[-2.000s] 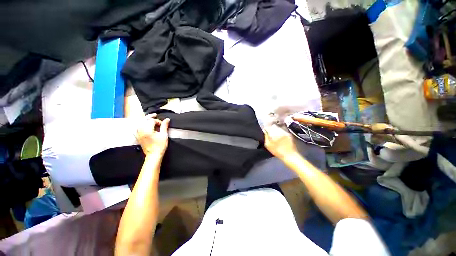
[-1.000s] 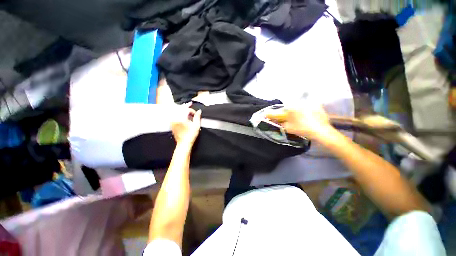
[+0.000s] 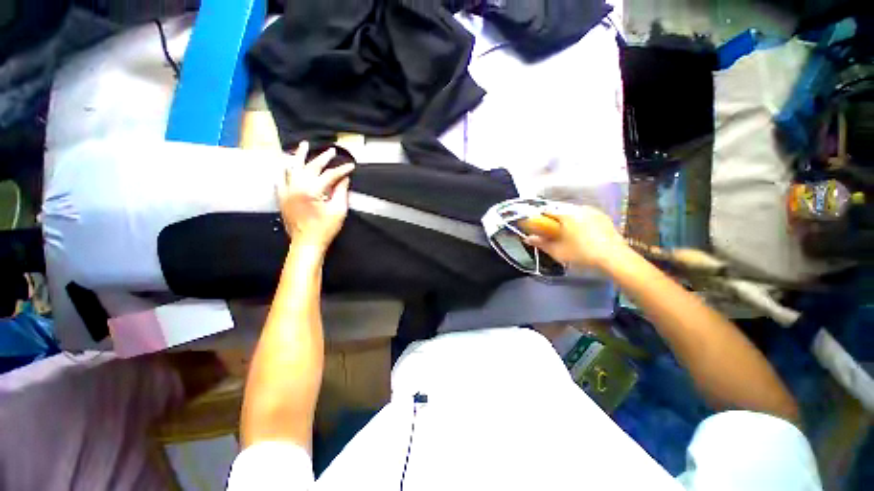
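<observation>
A black garment (image 3: 412, 259) lies flat along the white-covered pressing board (image 3: 105, 221), with a grey strip (image 3: 422, 215) running lengthwise across it. My right hand (image 3: 586, 236) is closed on the orange handle of the steam iron (image 3: 522, 238), which rests on the garment at the right end of the strip. My left hand (image 3: 315, 197) lies on the garment at the strip's left end, fingers spread and partly bent. I cannot see whether its fingertips pinch any cloth.
Bunched dark cloth (image 3: 369, 72) lies behind the garment, beside a blue box (image 3: 213, 72). A pink and white card (image 3: 171, 327) is at the front left edge. The iron's hose (image 3: 738, 283) trails right. A yellow-orange bottle (image 3: 819, 199) is far right.
My right hand has left the cloth's right end and taken hold of the iron, bringing it left onto the garment. My left hand has opened from a pinch to spread fingers.
</observation>
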